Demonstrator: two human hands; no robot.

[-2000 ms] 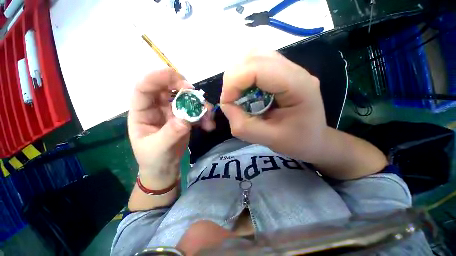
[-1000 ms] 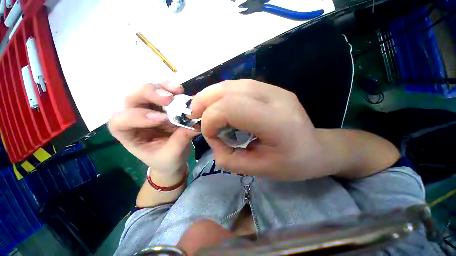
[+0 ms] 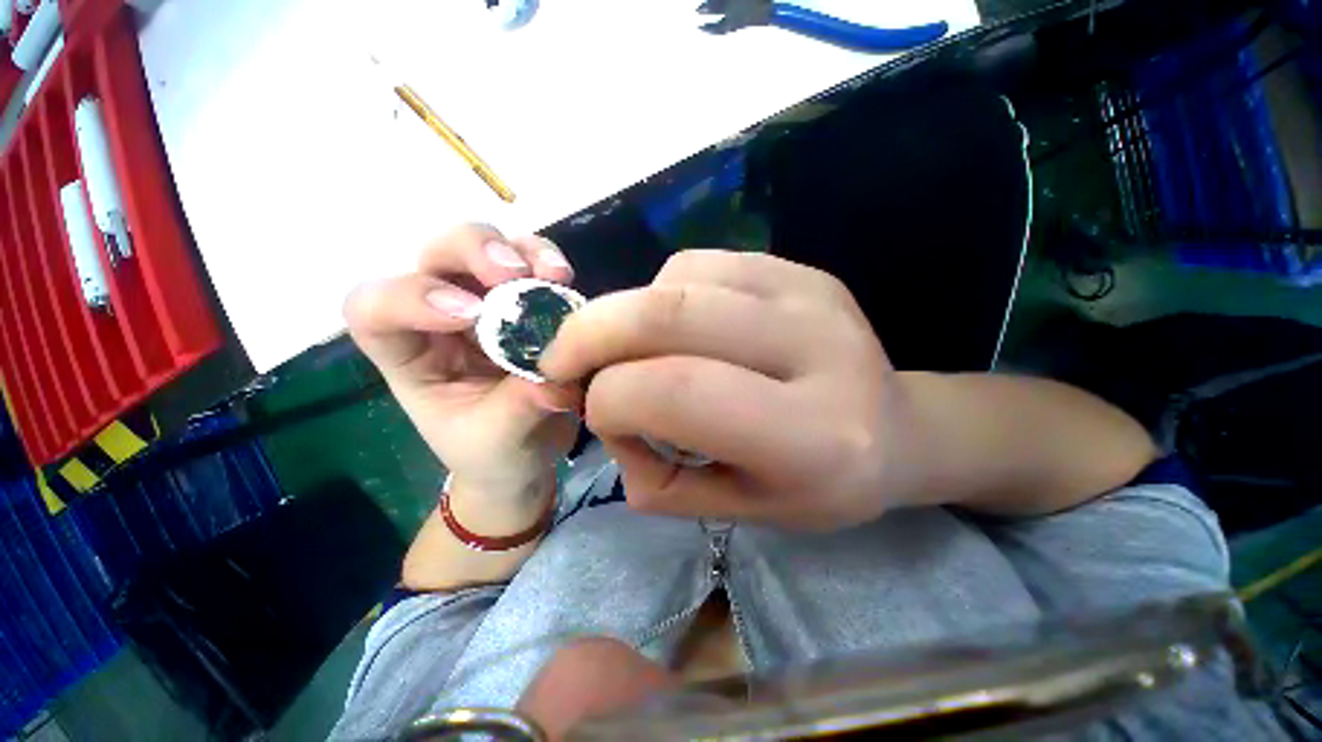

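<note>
My left hand (image 3: 461,355) holds a white round device housing (image 3: 500,322) between thumb and fingers, its open end facing me. A dark green circuit board (image 3: 534,326) shows inside the opening. My right hand (image 3: 747,384) touches the housing's rim at the opening with thumb and index fingertips. A second housing part (image 3: 677,454) is held in the curled fingers of my right hand, mostly hidden. Whether anything small is pinched at the right fingertips cannot be told.
A gold pen-like tool (image 3: 455,144) lies on the white sheet (image 3: 305,189). Blue-handled side cutters (image 3: 826,25) lie at the top edge. A red slotted tray (image 3: 145,290) with slim white tubes (image 3: 99,167) stands at the left. Blurred eyeglasses (image 3: 928,689) cross the bottom.
Over two seconds my right hand has moved left and down to the left-hand housing, and its second part has become mostly hidden. Since one second ago the left housing's opening has turned into view.
</note>
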